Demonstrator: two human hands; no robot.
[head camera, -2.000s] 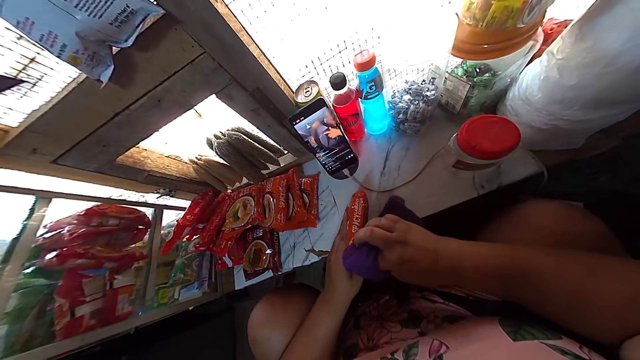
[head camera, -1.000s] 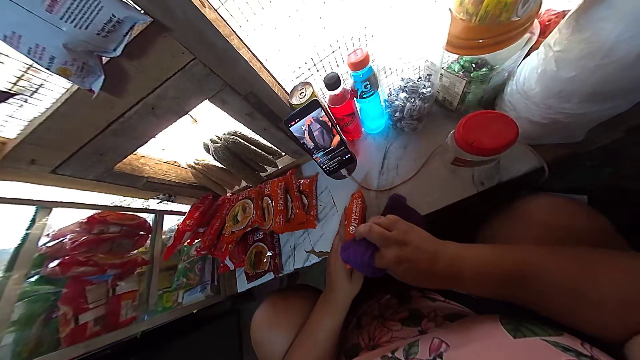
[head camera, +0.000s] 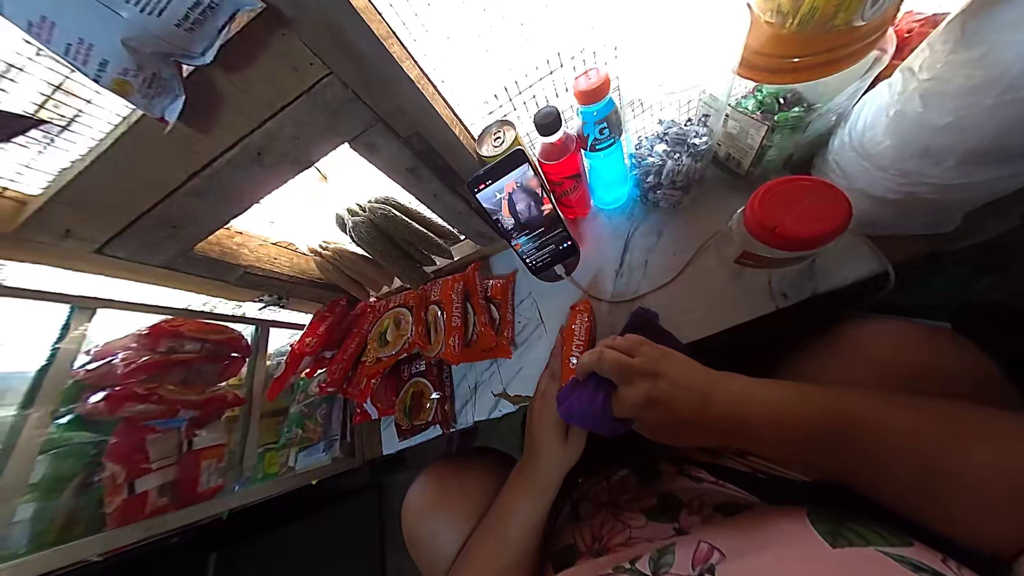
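My left hand holds an orange instant noodle packet upright near the counter's front edge; most of its lower part is hidden. A bunched purple cloth is gripped in my right hand and lies against the packet. Left of my hands, a row of orange and red noodle packets leans together on the marble-patterned counter. A darker noodle packet lies in front of that row.
A lit phone with a cable leans by a can, a red bottle and a blue sports drink bottle. To the right stand a red-lidded jar, wrapped candies and a large candy jar. Packed shelves are at left.
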